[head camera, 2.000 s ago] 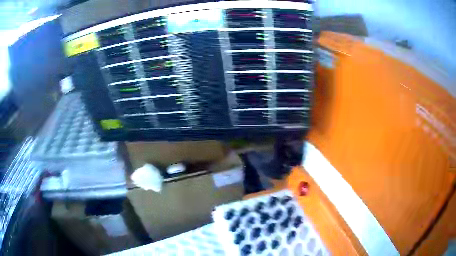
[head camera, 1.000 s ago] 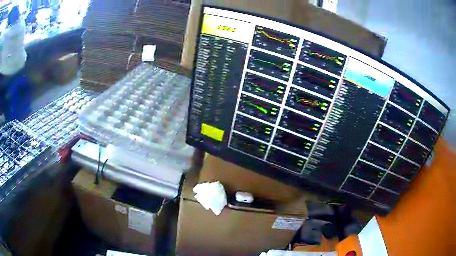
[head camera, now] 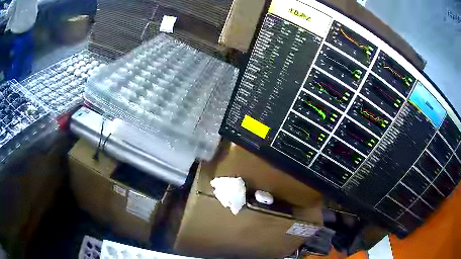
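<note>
Neither of my hands is in the picture. A large black monitor (head camera: 303,106) with a grid of coloured curves and yellow and blue labels stands tilted at the right. A stack of clear plastic trays (head camera: 151,96) lies left of it on a silver device (head camera: 131,146) with a thin black cable. The white edge of a foam tray (head camera: 136,251) shows at the bottom, cut off by the picture's edge.
Cardboard boxes (head camera: 237,230) stand below the monitor, bearing a crumpled white tissue (head camera: 229,193) and a small white case (head camera: 263,197). Flat cardboard (head camera: 121,30) is stacked behind. An orange test box (head camera: 429,232) is at lower right. Wire baskets (head camera: 30,111) are at left.
The view has swung left. The monitor has shifted right in the picture, the clear trays have come fully into view, and the orange box and the tray with black units have mostly left it.
</note>
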